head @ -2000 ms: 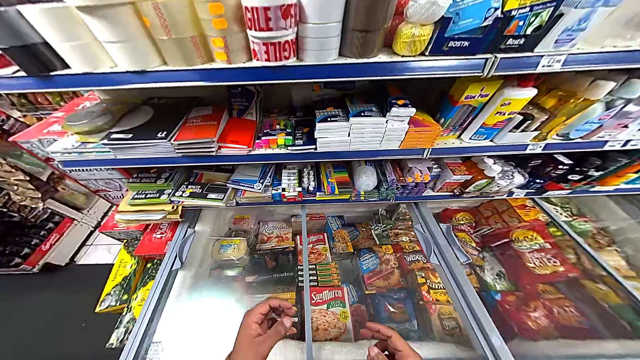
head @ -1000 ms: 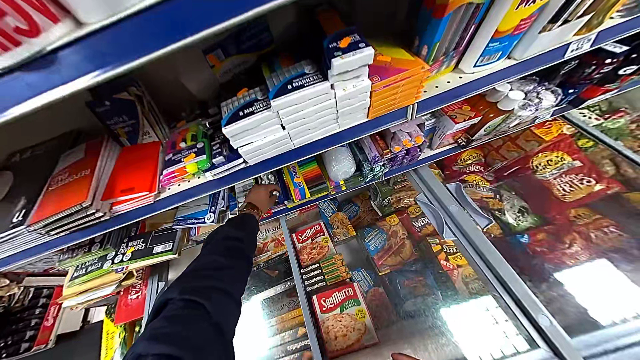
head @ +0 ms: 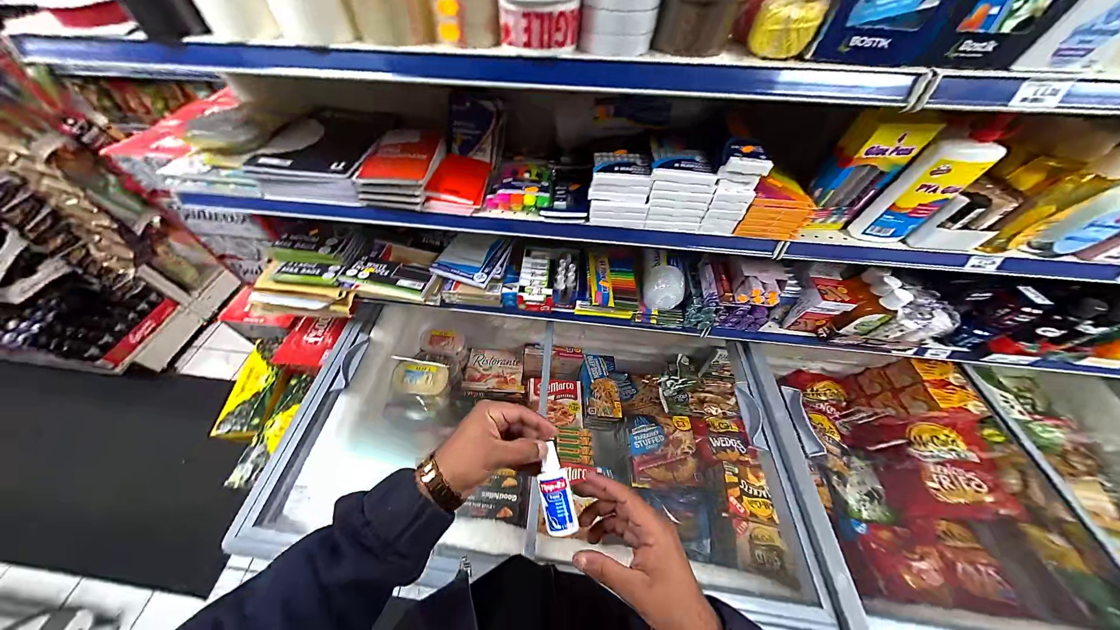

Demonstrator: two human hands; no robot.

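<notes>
A small white bottle of Tipp-Ex correction fluid (head: 558, 500) with a blue and red label hangs upright above the glass lid of a chest freezer (head: 350, 464). My left hand (head: 494, 448), with a metal watch at its wrist, pinches the bottle's white cap between thumb and fingertips. Just right of the bottle is my right hand (head: 632, 535), its fingers apart and curved around that side, with nothing gripped. Whether a fingertip of it touches the bottle I cannot tell. Frozen pizza boxes and bags lie under the glass behind both hands.
Above the freezer, a low shelf holds coloured pencils (head: 612, 278), envelopes (head: 302, 284) and pens. Higher up stand stacked marker boxes (head: 619, 188), red notebooks (head: 398, 166) and a PVA glue bottle (head: 927, 188). A second freezer with red bags of fries (head: 949, 472) adjoins at the right.
My left hand, at the low shelf one second ago, is back over the freezer and holds the small bottle. My right hand has risen into view beside it. The view has drawn back from the shelves.
</notes>
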